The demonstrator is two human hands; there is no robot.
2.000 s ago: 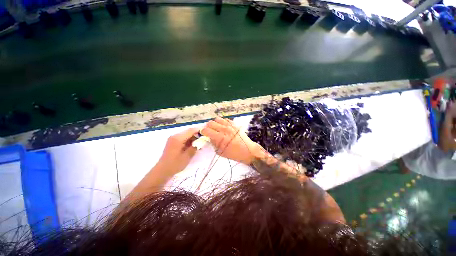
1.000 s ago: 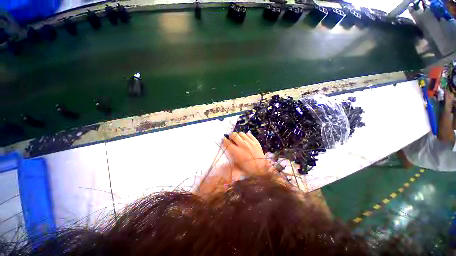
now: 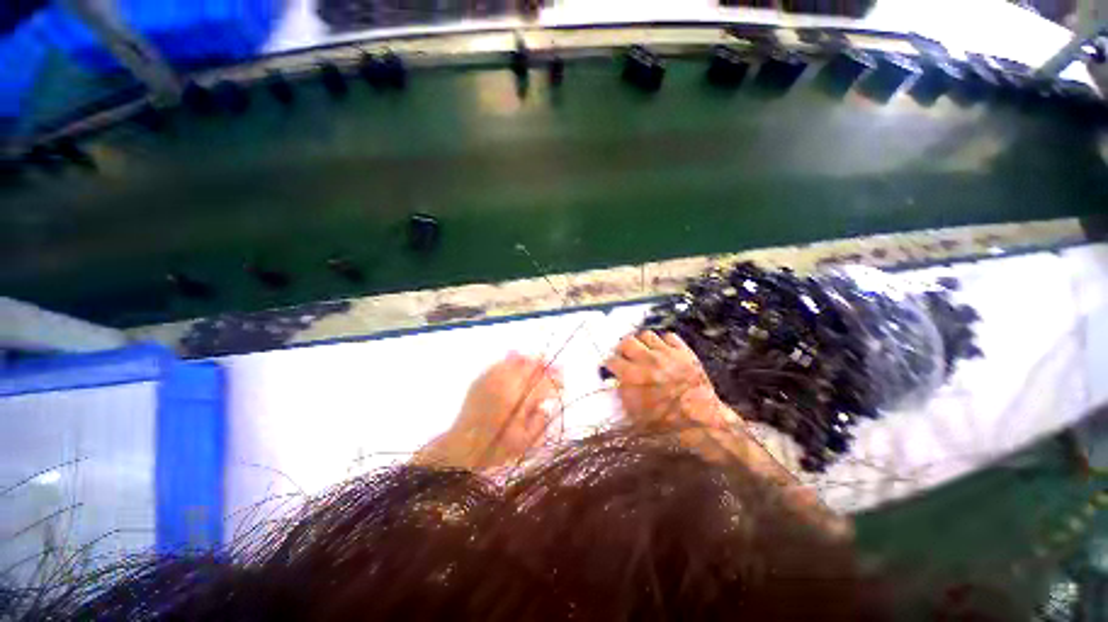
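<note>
My right hand (image 3: 657,377) is at the left edge of a heap of small glossy black plastic parts (image 3: 778,346) on the white bench (image 3: 328,407). A small dark piece shows at its fingertips. My left hand (image 3: 513,407) is just left of it, a little apart, over the bench. Its fingers are curled and blurred, and I cannot tell if it holds anything. The wearer's hair hides the wrists and the near part of the bench.
The green conveyor belt (image 3: 510,182) runs beyond the pale, chipped edge rail (image 3: 523,295). A black unit (image 3: 423,230) and several dark pieces lie on it, with more along its far side. A blue-rimmed bin (image 3: 191,450) stands left. A clear plastic bag (image 3: 905,346) lies over the heap's right side.
The view has shifted, so bench and heap sit further right. My left hand now shows apart from my right hand, which stays by the heap. The black unit on the belt appears further right.
</note>
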